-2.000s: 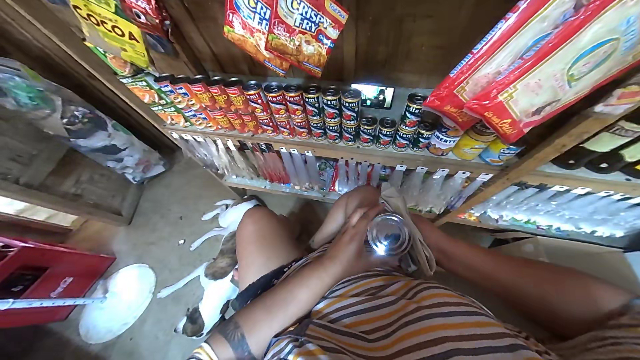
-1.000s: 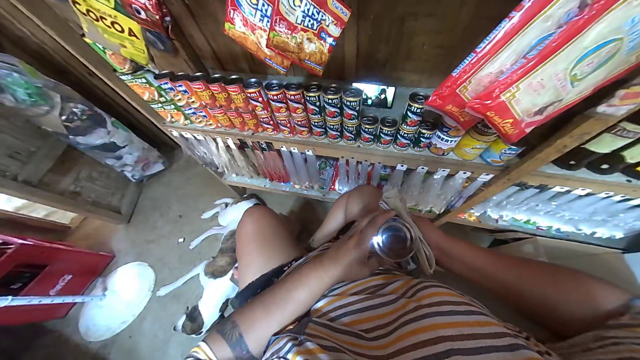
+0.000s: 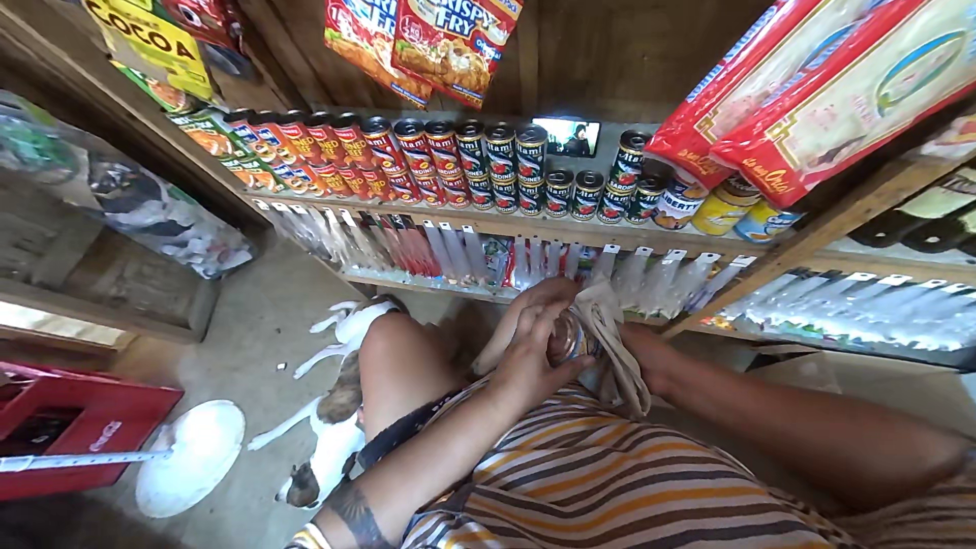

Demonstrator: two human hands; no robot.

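A can point(image 3: 564, 339) with a shiny round end and a printed side is in my left hand point(image 3: 534, 343), whose fingers curl around it above my lap. Against the can's right side lies a beige cloth point(image 3: 610, 335), bunched and hanging in folds. My right hand point(image 3: 640, 358) reaches in from the right and holds the cloth; its fingers are mostly hidden behind the folds. Facing me on a wooden shelf stand stacked sardine cans point(image 3: 501, 152) and red cans point(image 3: 320, 141), with a lit phone point(image 3: 568, 137) behind them.
A dog point(image 3: 335, 412) lies on the floor beside my leg. Left of it are a white round lid point(image 3: 191, 457) and a red crate point(image 3: 76, 427). Noodle packs point(image 3: 846, 91) and breading packets point(image 3: 457, 46) hang above the shelf, with small plastic bags point(image 3: 457, 248) below.
The can has turned in my left hand: its bright round end faced up before, and now it is tilted with part of its printed side showing. The cloth has shifted beside it.
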